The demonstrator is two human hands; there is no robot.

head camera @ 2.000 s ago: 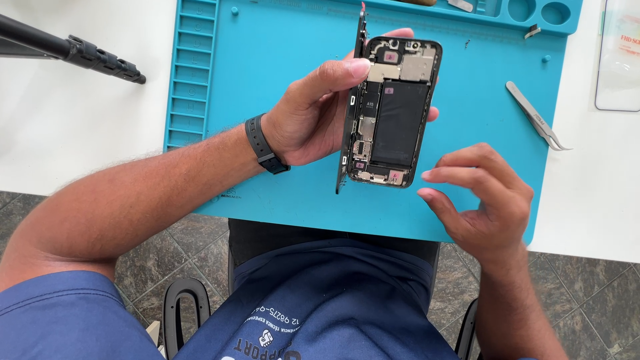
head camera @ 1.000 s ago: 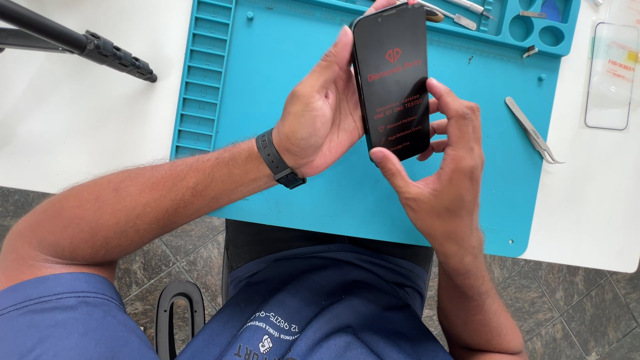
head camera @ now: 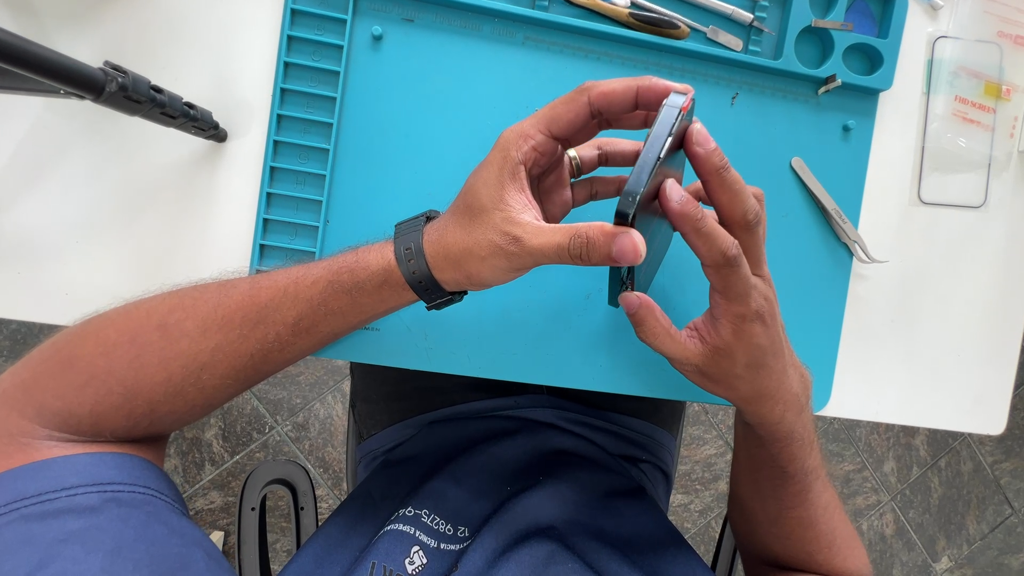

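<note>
A smartphone (head camera: 652, 180) is held tilted on its edge above the blue silicone repair mat (head camera: 480, 120), with its side frame facing up. My left hand (head camera: 552, 192) grips it, thumb on the near part of the frame and fingers around the far end. The fingertips and thumb of my right hand (head camera: 720, 264) press on the phone's right face and lower end. At the lower end the screen and frame look slightly apart. Most of both faces is hidden by the angle. Curved-tip tweezers (head camera: 832, 208) lie on the mat to the right of my right hand.
The mat's tool tray (head camera: 776, 56) at the back holds a tool with a yellow and black handle (head camera: 632, 18) and several metal tools. A framed clear screen protector (head camera: 956, 128) lies at the right on the white table (head camera: 944, 320). A black stand leg (head camera: 120, 84) reaches in at left.
Two seconds ago the phone was open, its inner parts showing; one second ago it was closed, screen up. Now it is turned on edge, and my right hand, first apart from it, touches it.
</note>
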